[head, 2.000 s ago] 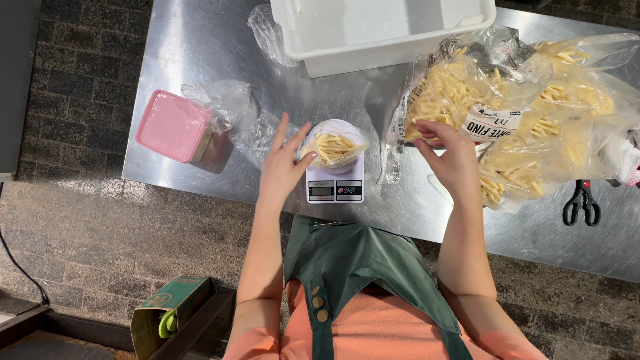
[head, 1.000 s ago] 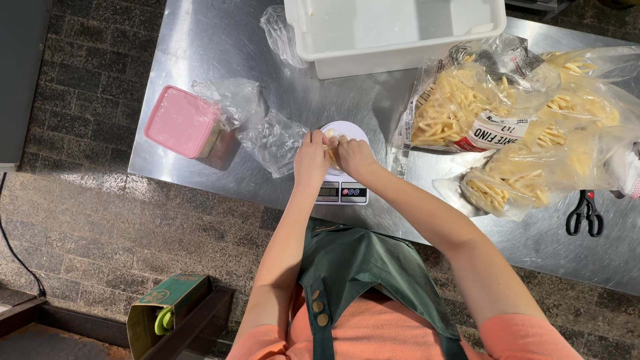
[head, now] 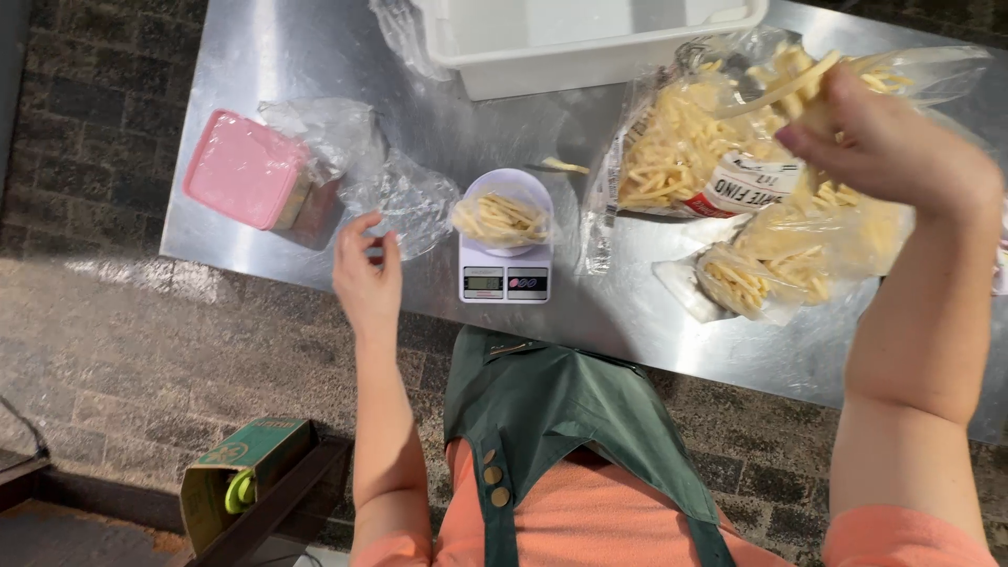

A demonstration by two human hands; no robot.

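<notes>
My right hand (head: pixel 874 146) is raised over the large printed plastic bag of pale cut potato fries (head: pixel 677 146), its fingers closed on a bunch of fries (head: pixel 799 83). A small clear bag of fries (head: pixel 504 219) lies on the round plate of a white digital kitchen scale (head: pixel 505 272). Left of the scale my left hand (head: pixel 368 268) is held with its fingers curled apart and nothing in them, beside crumpled clear plastic bags (head: pixel 409 201). Filled clear bags of fries (head: pixel 760 279) lie at the right, below the printed bag.
A pink-lidded container (head: pixel 244 169) stands at the left of the steel table (head: pixel 425 287). A large white plastic tub (head: pixel 543 67) is at the back. One loose fry (head: pixel 565 165) lies between scale and printed bag. Below left, a green cardboard box (head: pixel 256 449) holds a lime-green item.
Both hands have parted from the small bag on the scale. My left hand has moved left; my right hand has moved right, up over the large bag, and has taken hold of fries.
</notes>
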